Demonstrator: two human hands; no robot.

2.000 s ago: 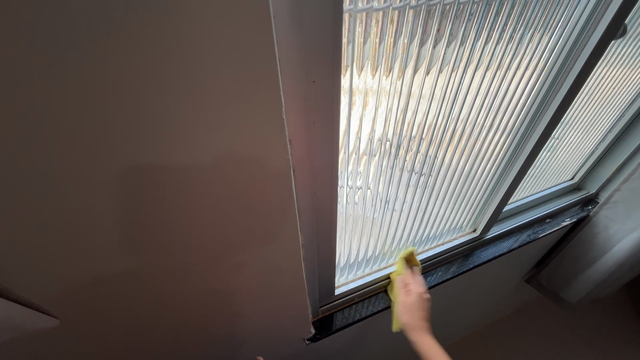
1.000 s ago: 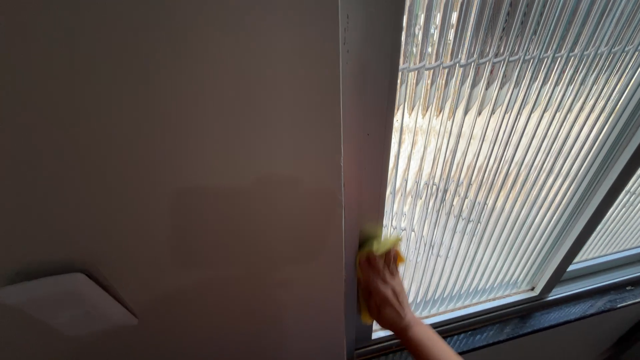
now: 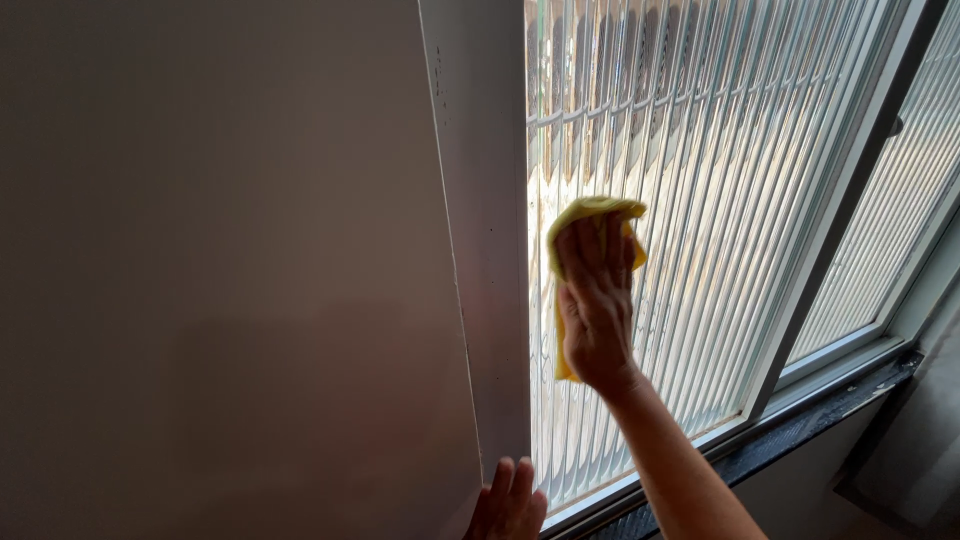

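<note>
My right hand point(image 3: 598, 322) presses a yellow cloth point(image 3: 598, 210) flat against the ribbed glass pane point(image 3: 705, 225) of a window, toward its left side. The cloth shows above the fingertips and along the left of the palm. At the bottom edge of the view, my left hand point(image 3: 510, 502) has its fingers raised beside the foot of the window's metal side frame point(image 3: 487, 247). Nothing shows in that hand, and its lower part is cut off by the view.
A smooth wall surface point(image 3: 225, 187) fills the left side. A dark sill point(image 3: 817, 424) runs below the window. Farther right stand a frame bar point(image 3: 847, 202) and a second ribbed pane point(image 3: 877, 247). Grey fabric point(image 3: 922, 420) hangs at the lower right.
My right hand with the yellow cloth has gone from the bottom of the window to the side frame, then up onto the glass. My left hand has come into view at the bottom.
</note>
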